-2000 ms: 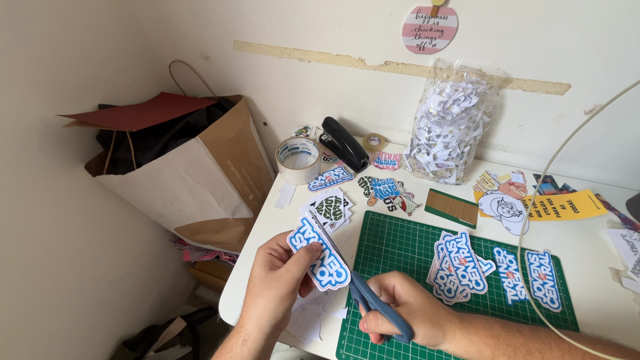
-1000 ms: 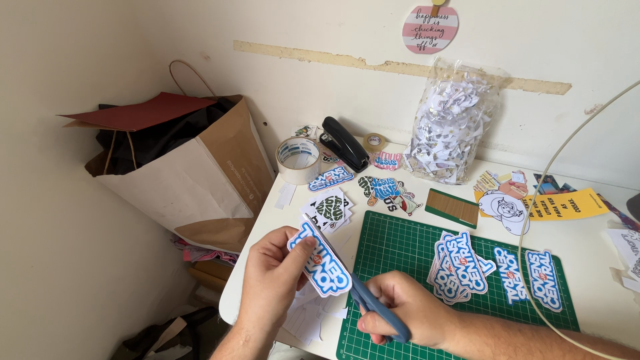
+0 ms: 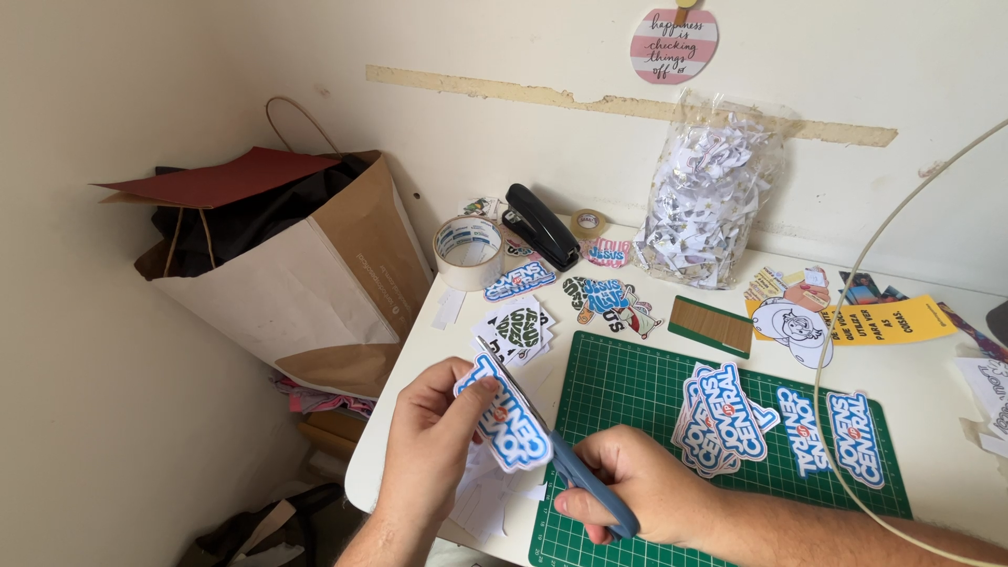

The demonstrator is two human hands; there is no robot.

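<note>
My left hand [image 3: 433,433] pinches a blue-and-white lettered paper sticker [image 3: 512,429] between thumb and fingers, above the desk's front left part. Blue-handled scissors [image 3: 587,480] are in my right hand [image 3: 630,488], fingers through the handles. Their blades lie along the sticker's upper right edge, pointing up and left. Below my right hand is a green cutting mat [image 3: 614,386]. A pile of similar stickers [image 3: 724,417] rests on it, with two single ones [image 3: 802,431] to the right. Paper offcuts [image 3: 484,496] lie under the held sticker.
Behind are a roll of tape [image 3: 470,264], a black stapler [image 3: 542,228], other cut stickers [image 3: 602,299] and a clear bag of paper scraps [image 3: 701,205]. A paper shopping bag [image 3: 315,276] stands left of the desk. A pale cable [image 3: 866,252] arcs across the right side.
The held sticker has turned in my left hand, and its lettering is now angled differently beside the blades. The pile and single stickers on the mat have stayed put.
</note>
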